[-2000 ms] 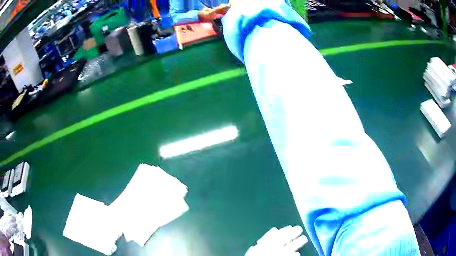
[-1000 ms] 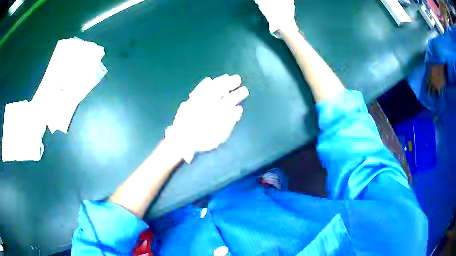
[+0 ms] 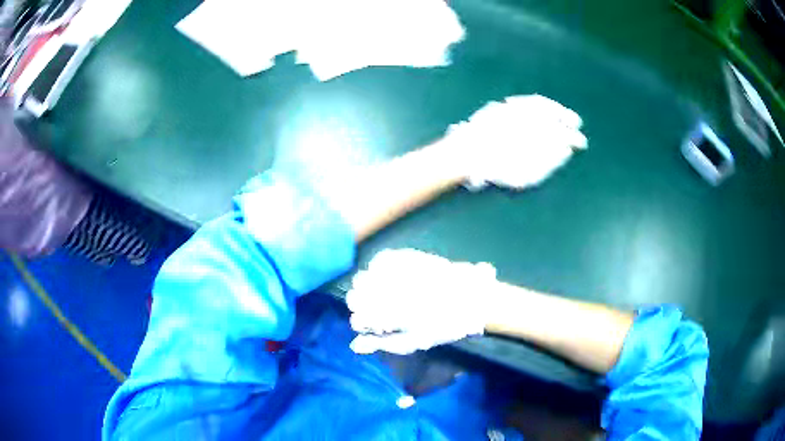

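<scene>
My left hand, in a white glove, is over the green bench, right of centre, with its fingers together and partly curled. My right hand, also gloved, is nearer my body at the bench's front edge, its fingers bent and pointing left. The hands are apart. Both gloves are overexposed, and I cannot make out anything held in them. White leaflets lie in an overlapping pile at the top, partly cut off by the frame.
A small white unit with a dark window lies on the bench at the right. White boxes with dark parts are at the upper left. A person's mauve sleeve is at the left edge, above blue floor.
The view has swung, so the leaflets now show at top centre. My right hand has come back from its far reach to the front edge. My left hand's spread fingers have drawn together.
</scene>
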